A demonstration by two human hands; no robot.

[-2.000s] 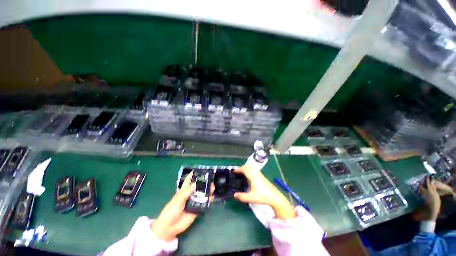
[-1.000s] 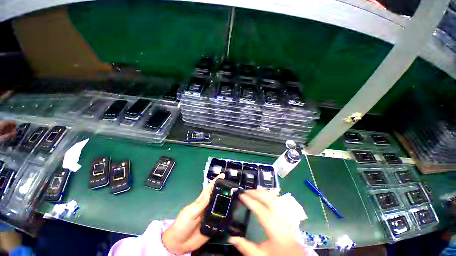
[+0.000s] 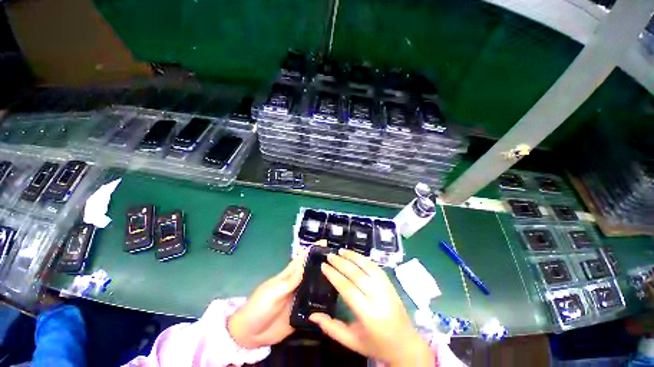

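Note:
A black mobile phone [image 3: 313, 290] is held upright in front of me, over the near edge of the small parts tray. My left hand [image 3: 269, 308] grips its left side. My right hand [image 3: 369, 308] lies over its right side, fingers on the upper face and thumb near the lower end. The phone's screen area is dark, and a cover seems to lie on it, partly hidden by my fingers. The small parts tray [image 3: 393, 256] holds several black parts in one row.
Loose phones [image 3: 230, 229] lie at left, near a white wipe [image 3: 100, 203]. A bottle [image 3: 416, 215], a white cloth [image 3: 417, 283] and a blue pen [image 3: 465, 267] are at right. Stacked trays [image 3: 358, 147] stand behind. Right-hand trays [image 3: 570, 315] hold dark parts. A blue sleeve [image 3: 60, 340] shows lower left.
The separate black cover in my right hand is now against the phone, and the phone's yellow screen outline is no longer visible. My right hand has closed in over the phone.

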